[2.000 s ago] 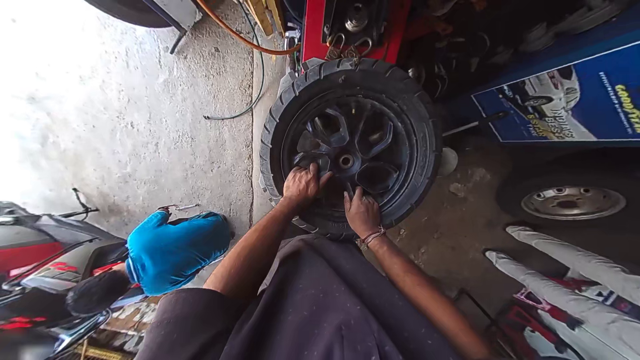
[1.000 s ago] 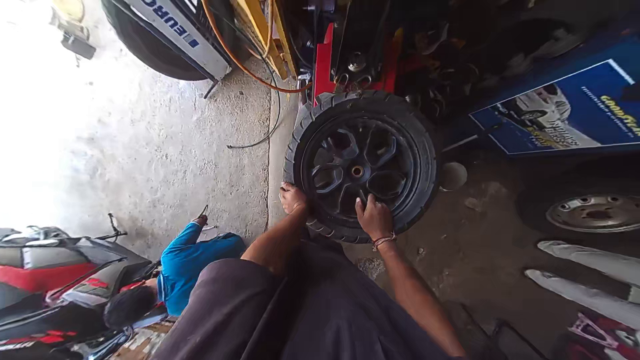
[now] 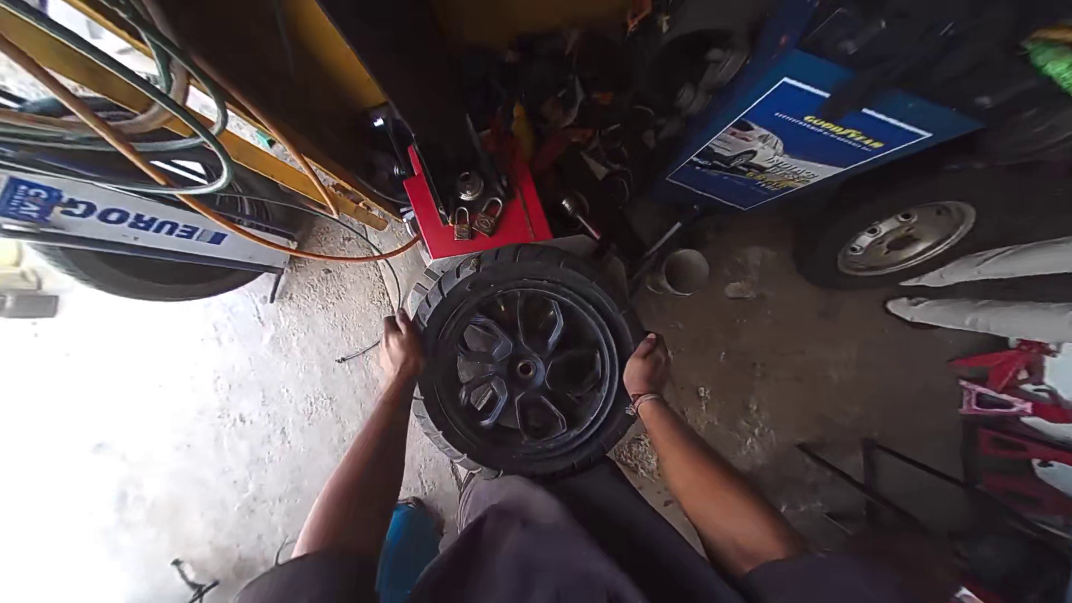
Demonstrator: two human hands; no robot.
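Note:
A motorcycle wheel with a black spoked alloy rim and a treaded rubber tire lies face up in front of me. At the tire's left edge is my left hand, fingers curled around it. My right hand, with a bracelet at the wrist, grips the opposite edge. The fingertips of both hands are partly hidden by the tire. Just beyond the wheel, two padlocks rest on a red metal surface.
An orange hose runs in from the left near coiled hoses. At right are a blue cabinet bearing a poster, a larger wheel with a steel rim, and a person's light trouser legs. A round container stands on the floor.
Both hands have moved apart, from the rim and near edge to opposite sides of the tire. The view has shifted, showing more of the hoses and the red surface.

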